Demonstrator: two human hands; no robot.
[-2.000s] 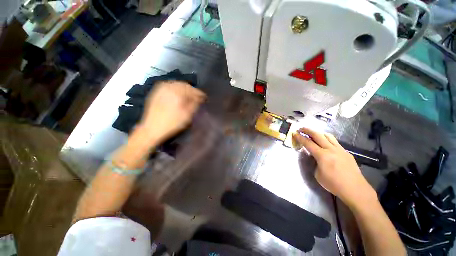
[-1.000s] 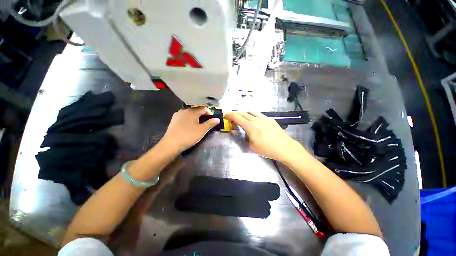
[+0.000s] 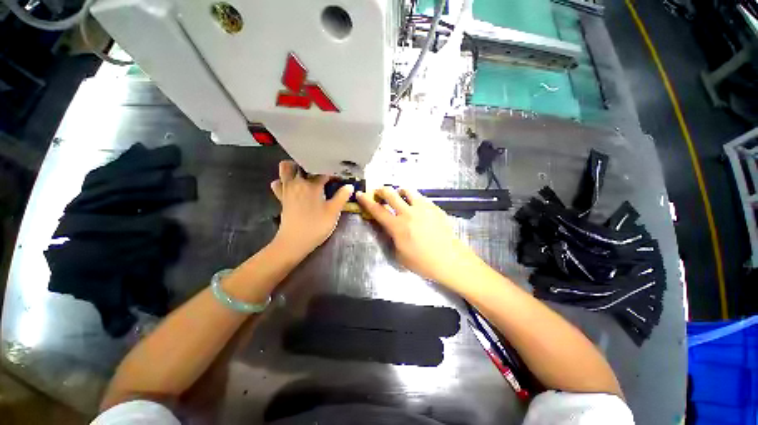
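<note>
My left hand (image 3: 306,207) and my right hand (image 3: 409,222) meet under the sewing machine head (image 3: 249,75). Their fingertips press on a black fabric piece (image 3: 341,189) over a yellow plate (image 3: 356,208). The needle area is mostly hidden by the head and fingers. A black strip with a light line (image 3: 470,199) extends right from behind my right hand's fingers. Whether it joins the piece under my fingers is hidden.
Paired black strips (image 3: 374,329) lie near the front. Plain black pieces (image 3: 116,232) are piled left, light-lined pieces (image 3: 592,249) right. A red-and-dark tool (image 3: 504,365) lies beside my right forearm. A small black lump (image 3: 488,156) and blue bin (image 3: 721,373) are at right.
My left hand has come from the left pile to the needle area. Since one second ago, its fingers have spread left and my right fingertips have shifted slightly left, covering more of the yellow plate.
</note>
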